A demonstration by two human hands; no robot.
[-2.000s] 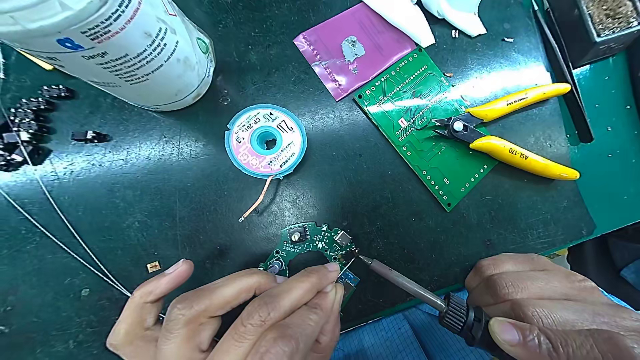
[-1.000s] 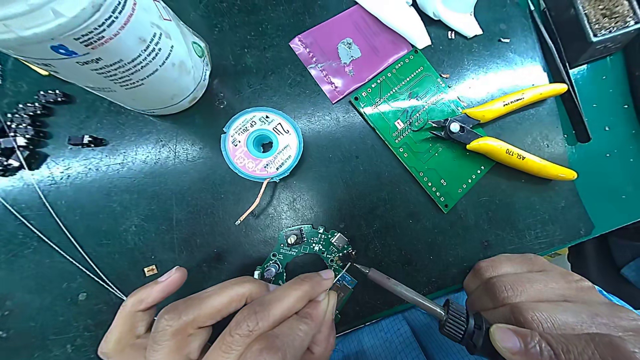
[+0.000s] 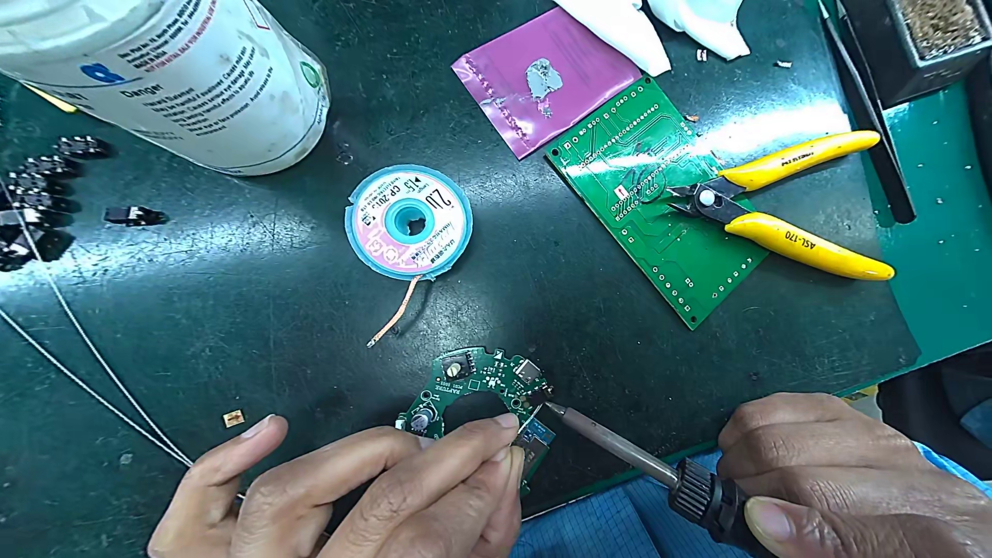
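A ring-shaped green circuit board (image 3: 490, 376) lies at the bottom centre, partly covered by my left hand (image 3: 387, 492). Between its thumb and index finger, that hand pinches a thin solder wire (image 3: 530, 418), whose end reaches toward the board's right part. My right hand (image 3: 837, 473) is closed around the dark handle of a soldering iron (image 3: 620, 446). The iron's tip is at the board's right edge, close to the wire end; whether they touch cannot be told.
Desoldering braid on a spool (image 3: 364, 232) lies beyond the board. Yellow-handled side cutters (image 3: 806, 244) rest on a rectangular green circuit board (image 3: 666, 271), beside a pink bag (image 3: 496, 85). A large white bottle (image 3: 209, 93), black components (image 3: 46, 178), tweezers (image 3: 876, 132) and a tip-cleaner holder (image 3: 891, 70) stand around.
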